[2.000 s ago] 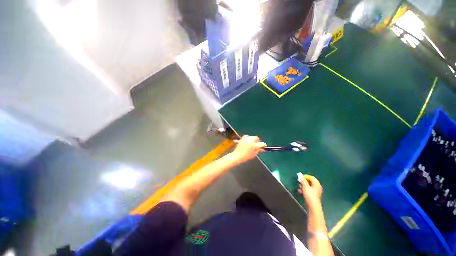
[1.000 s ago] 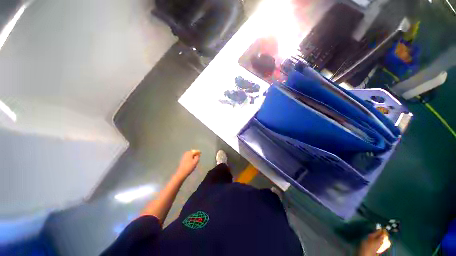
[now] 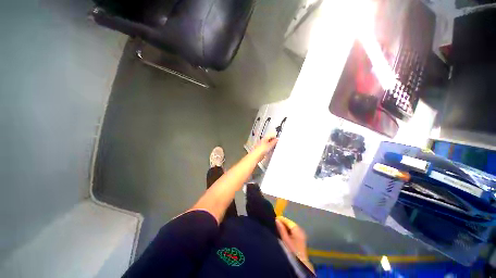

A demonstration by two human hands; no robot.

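Note:
The white drawer unit (image 3: 262,128) with black handles stands beneath the white desk's edge. My left hand (image 3: 264,146) reaches to the drawer front beside the handle nearest the desk; its fingertips are too blurred to tell a grip. My right hand (image 3: 294,237) is low near my body, below the desk's front edge. Its fingers are curled around a small yellow thing (image 3: 287,221), which looks like the yellow-handled small tool; most of it is hidden. No harness shows in either hand.
On the white desk (image 3: 293,163) are a clear bag of dark parts (image 3: 341,153), a mouse (image 3: 363,105), a keyboard (image 3: 409,70) and a file holder (image 3: 375,187) with blue folders. A black chair (image 3: 201,32) stands at the upper left. Blue crates (image 3: 353,271) show at the lower edge.
The view has turned from the green bench to the desk and drawers. My left hand has moved to the drawer front. My right hand has come in near my body; the black harness is out of view.

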